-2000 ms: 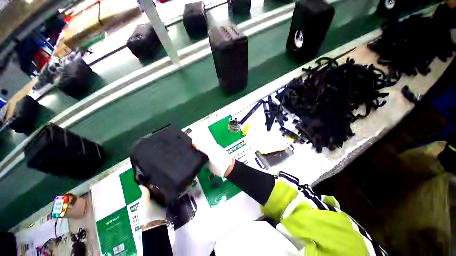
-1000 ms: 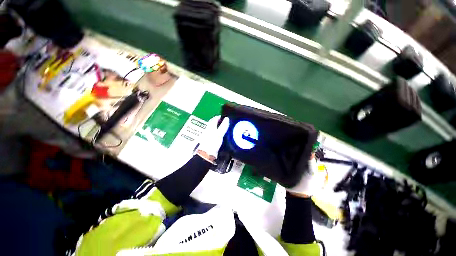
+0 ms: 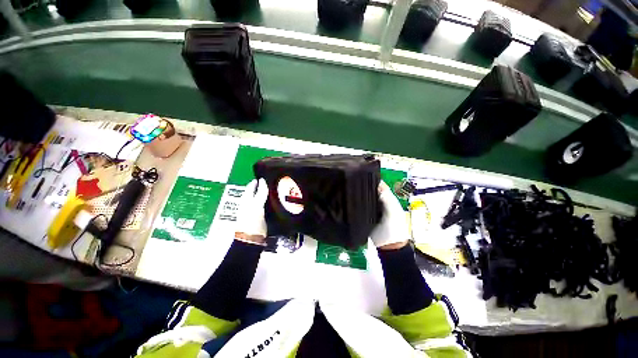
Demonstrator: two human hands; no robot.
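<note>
A black speaker cabinet is held between my two hands above the bench in the middle of the view. A pale disc with a reddish mark shows on the left part of its face. My left hand, in a white glove, presses against its left end. My right hand, also in a white glove, grips its right end. The fingers behind the cabinet are hidden. Green and white printed cartons lie flat beneath it.
A green conveyor runs behind the bench, bearing several black cabinets. A heap of black strips lies at right. At left are a dark corded tool, a yellow-handled tool and a small box with a glowing top.
The cabinet has been turned in my hands. Its disc was lit blue-white a second ago and now shows pale and reddish. The camera view has swung and levelled.
</note>
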